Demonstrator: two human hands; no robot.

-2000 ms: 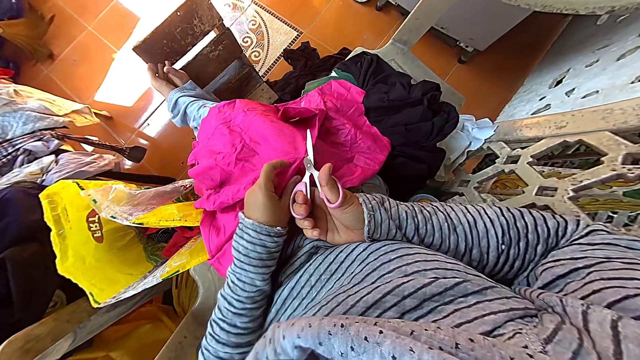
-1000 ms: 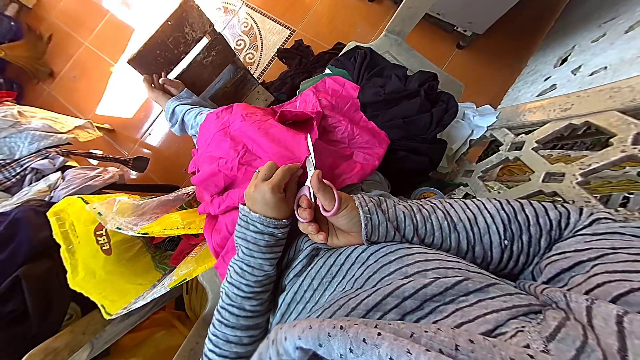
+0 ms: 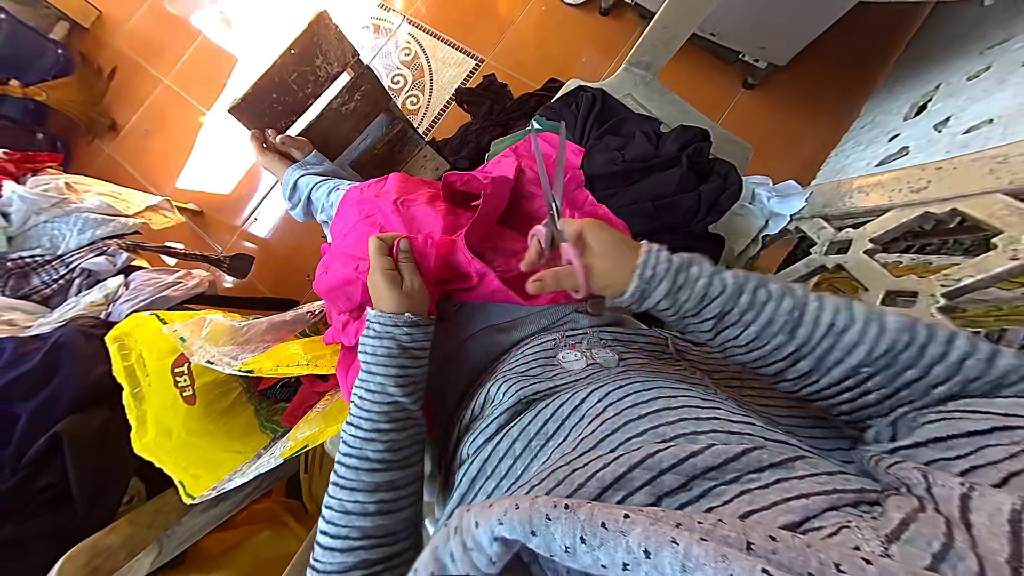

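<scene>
A bright pink cloth garment (image 3: 400,208) lies bunched over my lap. My left hand (image 3: 398,274) pinches its near edge between thumb and fingers. In my right hand (image 3: 590,260) is a pair of scissors with pink handles (image 3: 552,192), fingers in the loops, the blades parted and pointing away from me over the cloth. The right hand is slightly blurred. The cloth hangs down past my left forearm, and part of it is hidden there.
Black clothes (image 3: 648,168) are heaped on a pale plastic chair (image 3: 684,40) beyond the garment. A yellow plastic bag (image 3: 184,408) with cloth inside stands at left. Bare feet (image 3: 280,150) rest by a worn wooden stool (image 3: 300,80). A patterned lattice panel (image 3: 880,256) is at right.
My hands were close together around the scissors; now they are apart. The right hand has moved right with the scissors, whose blades have opened, and the left hand has taken hold of the pink cloth.
</scene>
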